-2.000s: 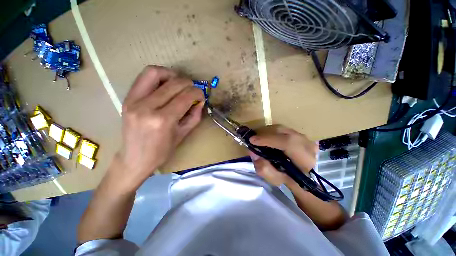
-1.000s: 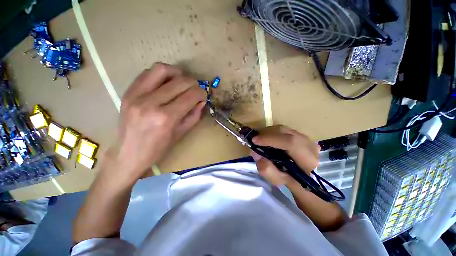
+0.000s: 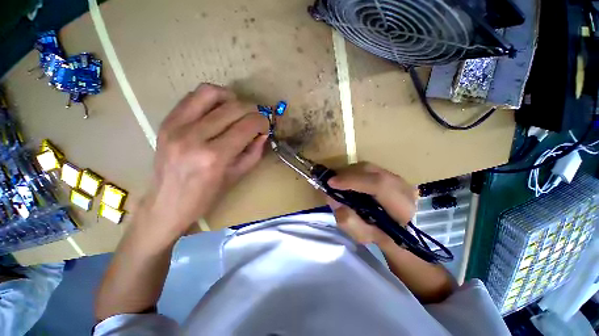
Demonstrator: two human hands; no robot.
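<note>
My right hand (image 3: 377, 197) holds the black handle of a soldering iron (image 3: 299, 169). Its metal tip points up-left and meets the work at my left fingertips. My left hand (image 3: 210, 147) is closed around a small piece mostly hidden by the fingers; I cannot tell if it is a battery. A small blue circuit board (image 3: 265, 110) sticks out just beyond the left fingertips, with a small blue part (image 3: 281, 107) at its right. Thin leads run from the board toward the iron's tip.
Tangled blue boards (image 3: 77, 73) lie at upper left. Several yellow-edged batteries (image 3: 80, 199) lie left of my left hand, beside clear assembly trays (image 3: 39, 226). A fume fan (image 3: 400, 29) and tip-cleaning box (image 3: 474, 80) stand upper right. Battery trays (image 3: 542, 252) are stacked at right. A person's sleeve (image 3: 29, 298) shows lower left.
Both hands stay almost in place. Since two seconds ago, the yellow edge seen at my left fingertips has become hidden, and the left wrist has shifted slightly left.
</note>
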